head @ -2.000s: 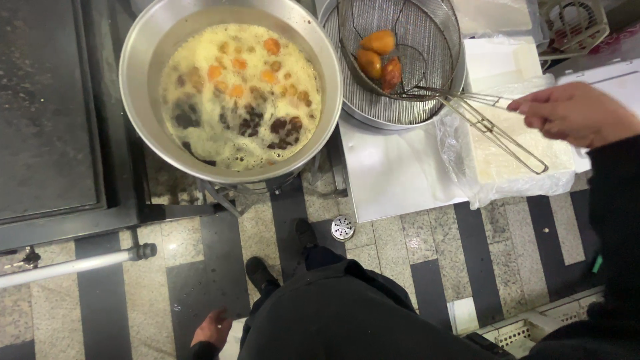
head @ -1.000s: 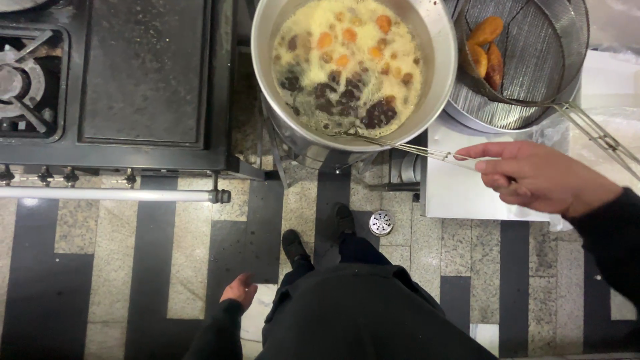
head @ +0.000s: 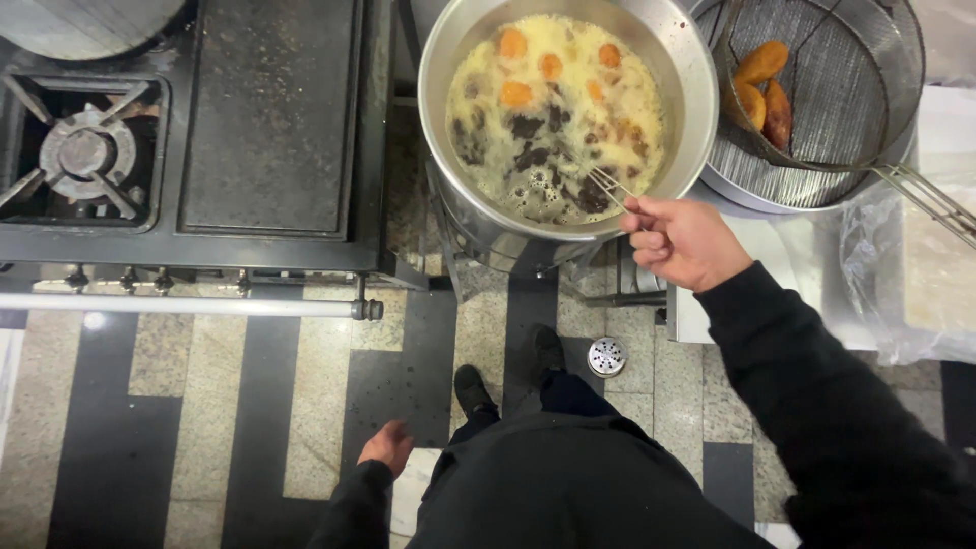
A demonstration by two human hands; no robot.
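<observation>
My right hand [head: 682, 240] is closed around the handle of a wire skimmer [head: 608, 183] at the front right rim of a large metal pot [head: 436, 114]. The skimmer's head is hidden in foaming yellow oil [head: 564, 114], where several orange fried pieces [head: 515, 94] and dark lumps float. My left hand [head: 389, 447] hangs low over the floor, away from the pot, its fingers blurred. Right of the pot, a wire mesh strainer [head: 827, 164] holds browned fried pieces [head: 762, 62] and sits in a round mesh-bottomed metal sieve [head: 854, 91].
At left is a black stove with a burner [head: 86, 152], a flat griddle plate [head: 271, 114] and a front rail [head: 175, 306]. A plastic-wrapped block [head: 942, 259] lies on the white surface at right. A round perforated metal piece [head: 608, 357] is on the floor near my feet.
My right hand has moved left from beside the strainer's handle to the pot's rim, and the skimmer now reaches steeply into the oil. The view has shifted left.
</observation>
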